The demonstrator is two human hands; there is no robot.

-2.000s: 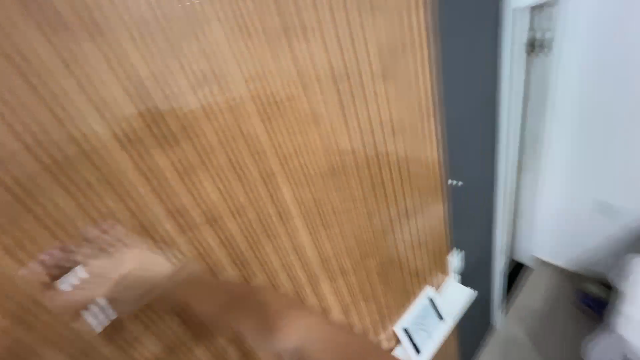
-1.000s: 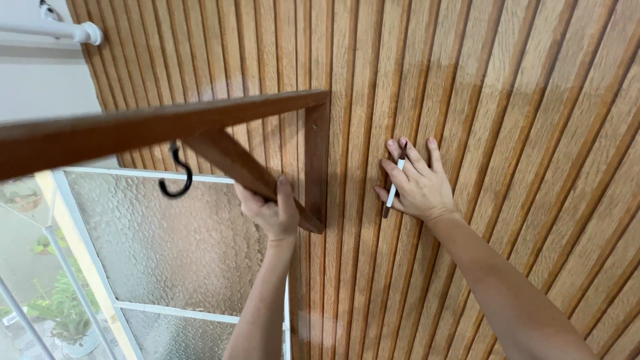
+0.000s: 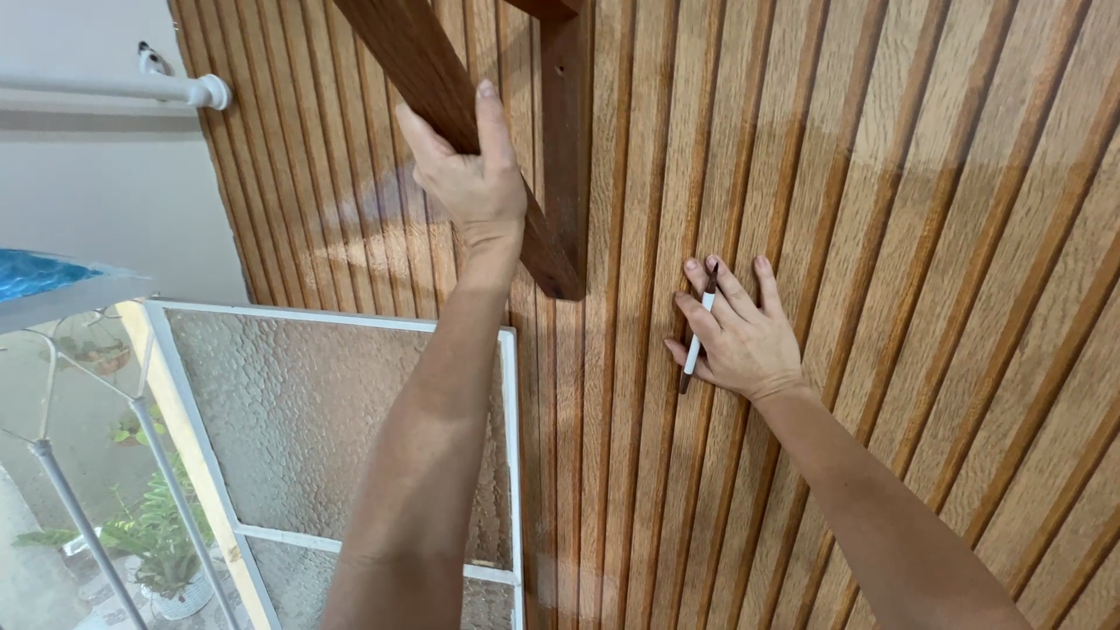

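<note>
My left hand (image 3: 477,171) grips the diagonal brace of a dark brown wooden bracket (image 3: 564,149) whose upright piece lies against a wall panel of vertical wooden slats (image 3: 630,420). The upright has a small hole near its top; the bracket's upper part runs out of the frame. To the right, my right hand (image 3: 744,332) rests spread on the slats, holding a white pen with dark brown ends (image 3: 697,337) between its fingers. The pen points slightly up and right.
A white-framed window of textured glass (image 3: 297,411) stands below the bracket at the left. A white rod (image 3: 105,85) meets the panel's edge at the upper left. Beyond thin metal bars are potted plants (image 3: 166,534); something blue (image 3: 44,273) is at the left edge.
The view has shifted down, so the black hook seen one second ago is out of frame. Both hands keep about the same places, on the brace and on the slats.
</note>
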